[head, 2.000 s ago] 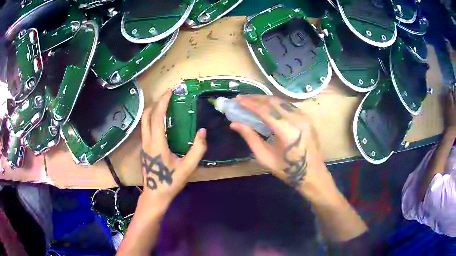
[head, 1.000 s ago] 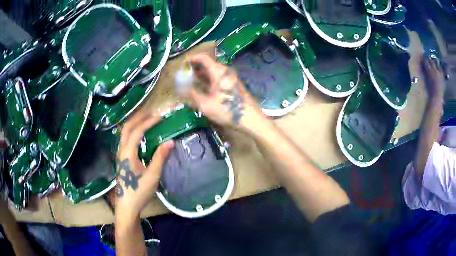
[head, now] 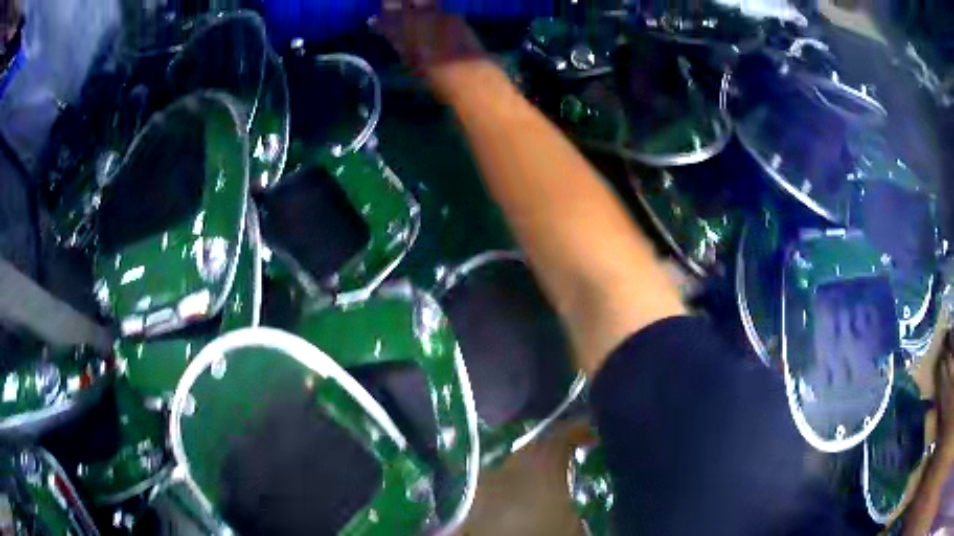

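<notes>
My right arm reaches from the lower right to the far side. My right hand (head: 424,31) is small, dark and blurred at the top edge, beside something blue, and I cannot tell whether it holds anything. My left hand is out of the picture. Glossy green car-shaped bodies overlap in front of me. The nearest body (head: 235,414) has a white rim and a dark centre, and lies at the bottom left. Another body (head: 460,393) lies partly under it. No glue bottle can be made out.
A blue parts bin (head: 314,19) is at the far edge. More green bodies (head: 225,168) are heaped at left and right, one with raised marks in its panel (head: 842,325). Part of the tan board (head: 523,492) shows at the bottom. Part of another person's arm (head: 931,471) shows at the right edge.
The view has swung towards the far side of the bench. My right hand has gone far forward. My left hand, the body it held and the bottle are no longer seen.
</notes>
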